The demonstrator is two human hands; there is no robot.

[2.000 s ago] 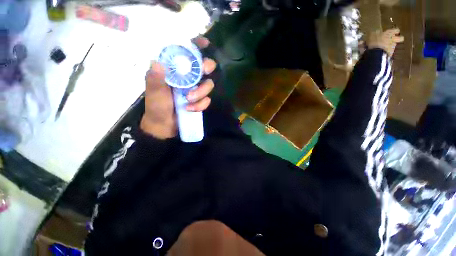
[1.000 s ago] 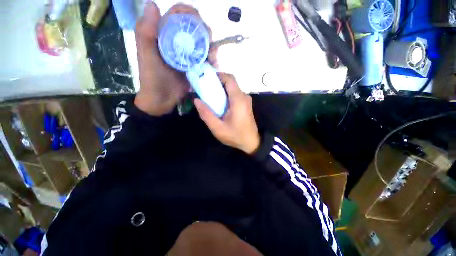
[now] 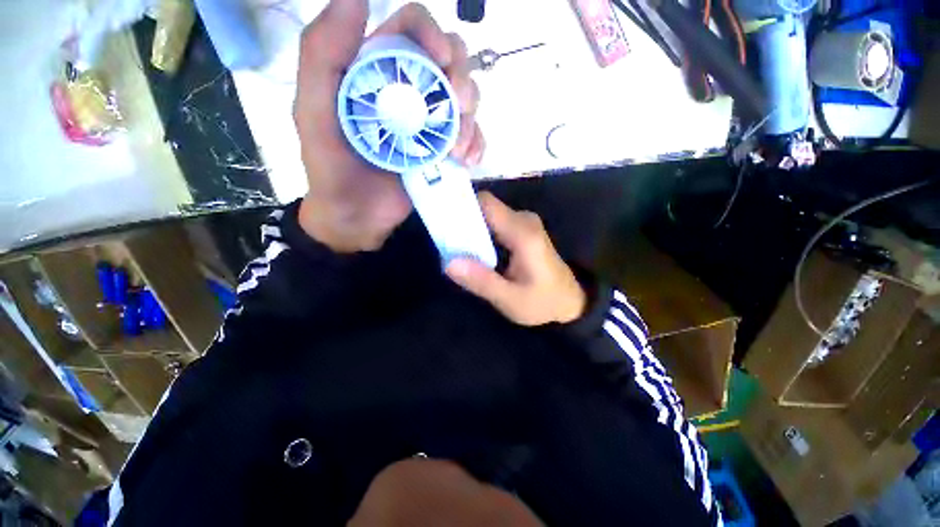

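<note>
A light-blue handheld fan (image 3: 400,108) is held above the front edge of the white work mat, its round grille with radial spokes and pale centre facing up. My left hand (image 3: 345,134) is wrapped around the fan head from behind, with fingertips showing at the head's right side. My right hand (image 3: 531,270) grips the lower end of the handle, with the thumb on its bottom edge. The handle points down and to the right. The backs of the fan head and handle are hidden.
On the mat (image 3: 608,134) lie a thin-tipped tool (image 3: 505,54), a small black part (image 3: 471,9) and a red-and-white item (image 3: 600,31). Another light-blue fan (image 3: 785,77) stands at the right near cables. Cardboard boxes (image 3: 825,350) are lower right; blue parts (image 3: 129,299) lie in compartments lower left.
My right hand has come back from the boxes at the right and now holds the handle. Since one second ago, fan and both hands have shifted slightly right and down in view; the grille shows more clearly.
</note>
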